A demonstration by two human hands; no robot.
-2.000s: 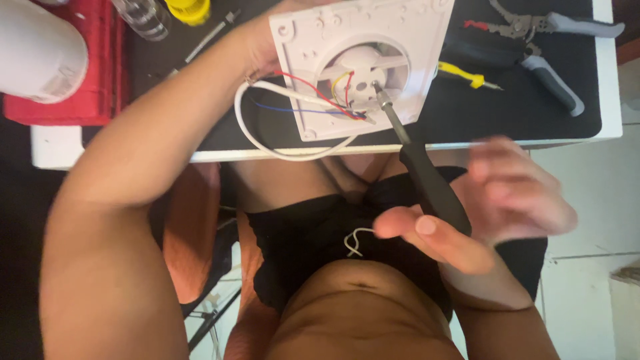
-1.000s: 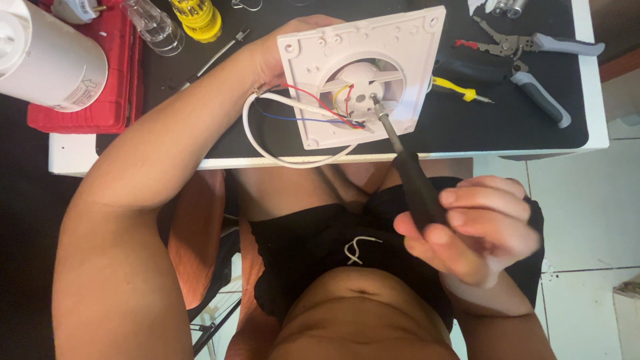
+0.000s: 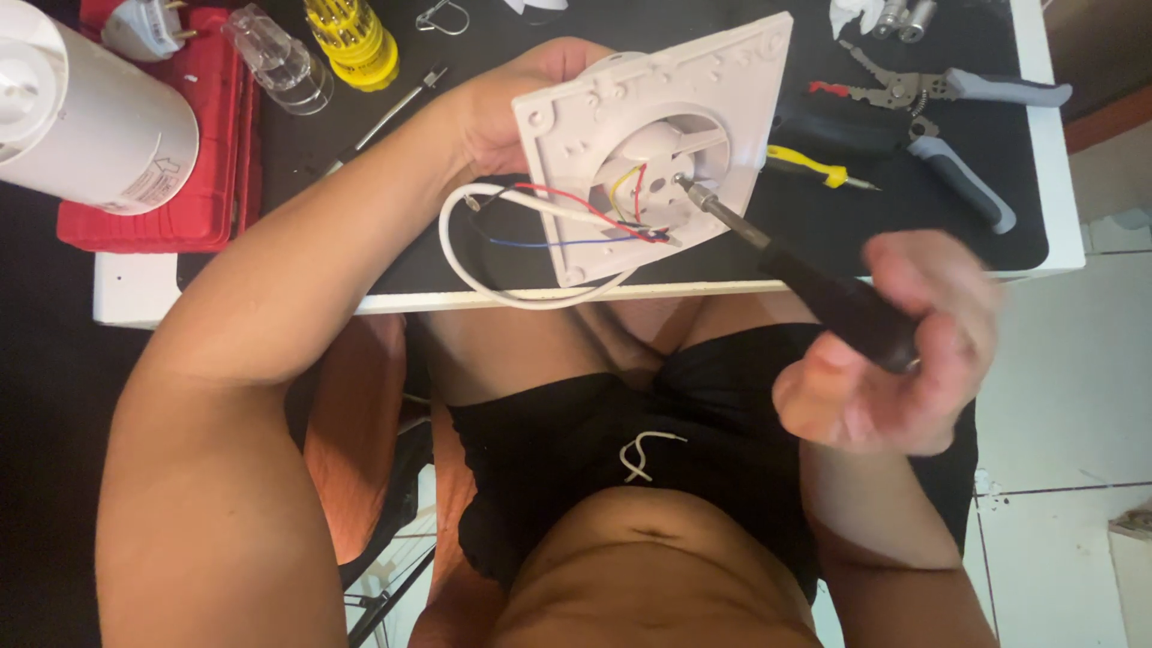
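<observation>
My left hand [image 3: 504, 112] grips the left edge of a white plastic ventilation fan housing [image 3: 580, 126], tilted up above the table's front edge. Its round opening shows a motor hub with red, yellow and blue wires, and a white cable [image 3: 459, 256] loops out at the lower left. My right hand [image 3: 891, 360] holds the black handle of a screwdriver [image 3: 837, 301] between thumb and fingers. The screwdriver's tip meets a screw at the hub. My right fingers are slightly blurred.
Wire strippers [image 3: 909, 90] and a yellow-handled screwdriver [image 3: 810, 166] lie right of the fan. On the left are a red case [image 3: 216, 135] under a white cylinder [image 3: 99, 117], a clear glass object [image 3: 279, 63], a yellow bit holder [image 3: 355, 40] and a thin metal tool [image 3: 391, 112].
My right fingers have shifted around the screwdriver's handle, while its tip stays at the hub. My left hand keeps its hold on the fan housing.
</observation>
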